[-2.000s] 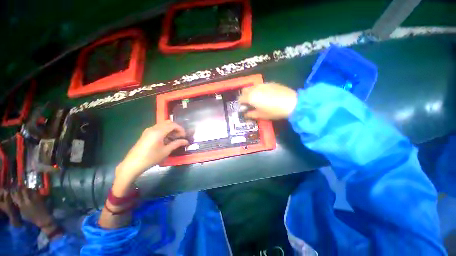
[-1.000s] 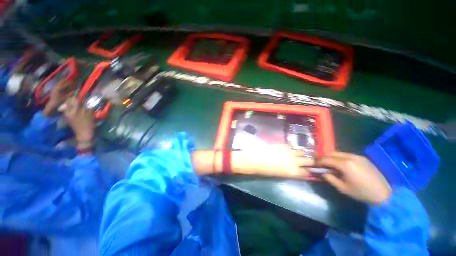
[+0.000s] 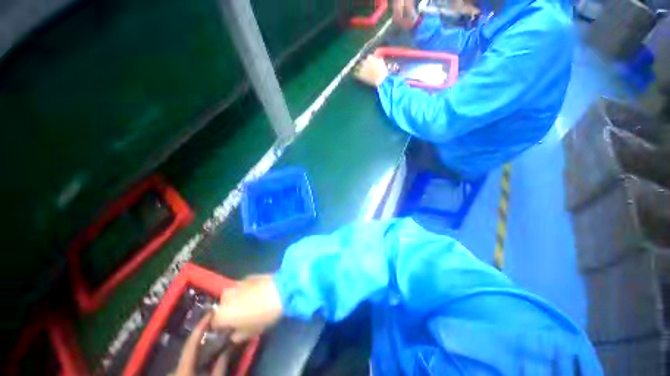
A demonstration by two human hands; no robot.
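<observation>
The open tablet unit (image 3: 175, 332) lies in its red frame (image 3: 163, 307) at the bottom left, cut off by the picture's edge. My right hand (image 3: 250, 307) is over the board end of the unit, fingers bent down; blur hides whether it holds anything. My left hand (image 3: 197, 354) shows only as blurred fingers at the bottom edge, close to my right fingertips over the unit. What the left fingers hold cannot be seen.
A blue parts bin (image 3: 279, 204) stands beyond the frame. Another framed tablet (image 3: 126, 236) lies on the left. A grey post (image 3: 257, 70) rises behind the bin. A person in a blue smock (image 3: 477, 95) works at a red-framed unit (image 3: 419, 67). Grey crates (image 3: 606, 220) stand at right.
The view has swung right, bringing the neighbouring person and crates in. My left hand no longer reaches across the unit's front; my right hand is now over the board end.
</observation>
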